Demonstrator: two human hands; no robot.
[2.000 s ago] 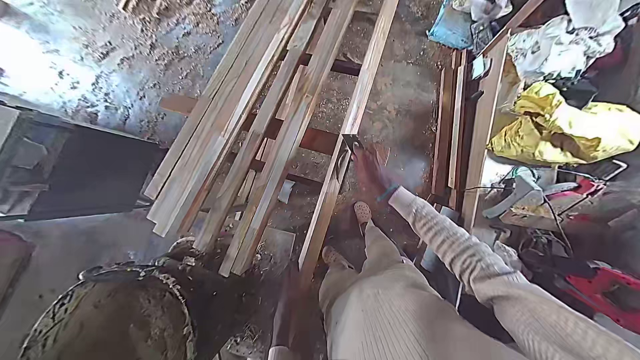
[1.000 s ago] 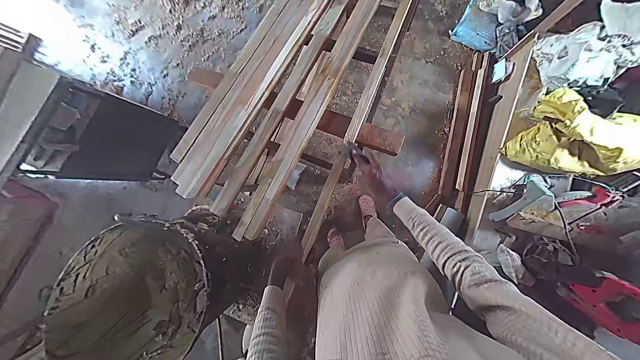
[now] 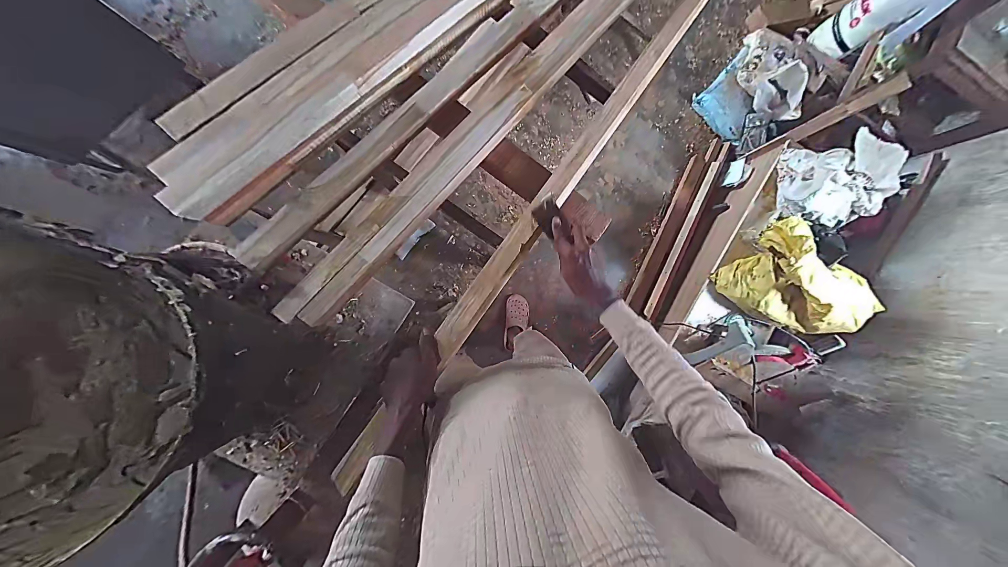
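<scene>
A long narrow wooden board [image 3: 602,138] runs from the top of the view down to my waist. My right hand [image 3: 579,264] is closed around a small dark block [image 3: 545,211], which rests on the board's face; what kind of tool it is cannot be told. Near the board's lower end is my left hand [image 3: 405,378], its fingers curled at the board's edge, apparently gripping it. Left of this board lie several more long wooden boards [image 3: 331,118] across a reddish wooden crosspiece [image 3: 516,169].
A large round mud-caked object [image 3: 87,378] fills the lower left. Dark wooden strips [image 3: 677,228] lie right of my right hand, beside a yellow plastic sack [image 3: 799,279], white plastic bags [image 3: 843,177] and a blue bag [image 3: 723,94]. My foot in a pink clog [image 3: 516,312] stands beside the board.
The view has shifted and tilted. My right hand still holds the dark block against the board, and my left hand remains near its lower end.
</scene>
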